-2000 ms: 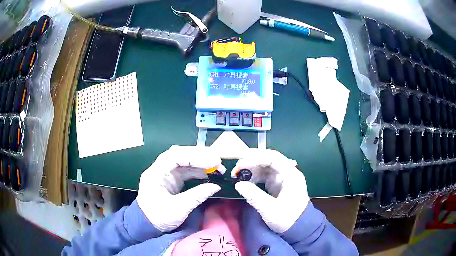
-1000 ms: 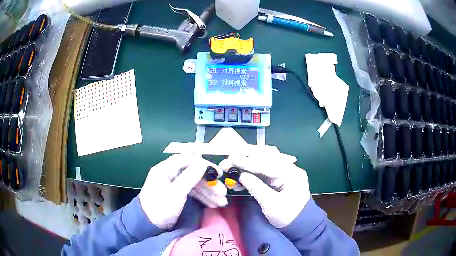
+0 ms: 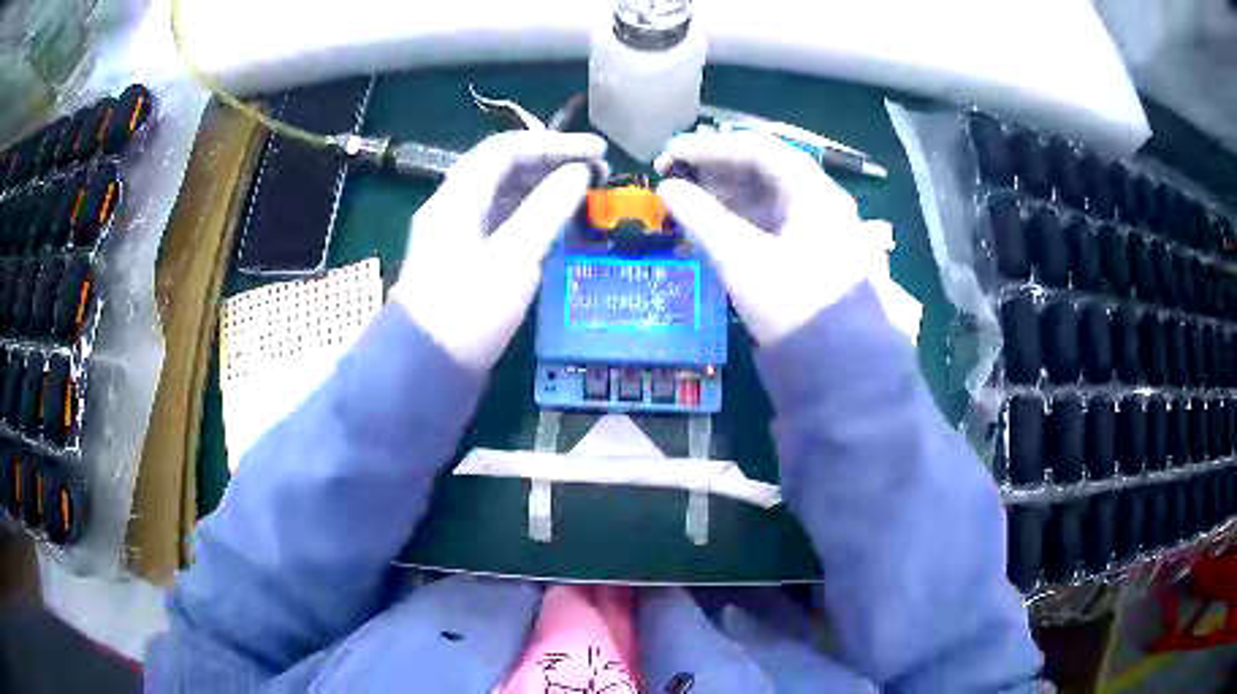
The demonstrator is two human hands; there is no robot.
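The light-blue tester stands on the green mat with its blue screen lit. The open orange-and-black case sits at its back edge. My gloved left hand is at the case's left side, fingertips closed around a small black earbud, mostly hidden. My gloved right hand is at its right side, with another small dark earbud at the fingertips, also mostly hidden. Whether the earbuds touch the case cannot be told.
Blister trays of black cases stand left and right. A phone and dotted sticker sheet lie left. A white bottle, air gun and pen are behind. Folded white paper lies in front of the tester.
Both hands have moved forward from the mat's front edge, over the tester's sides, to the orange-and-black case. The earbuds, clearly visible before, are now mostly covered by the fingers.
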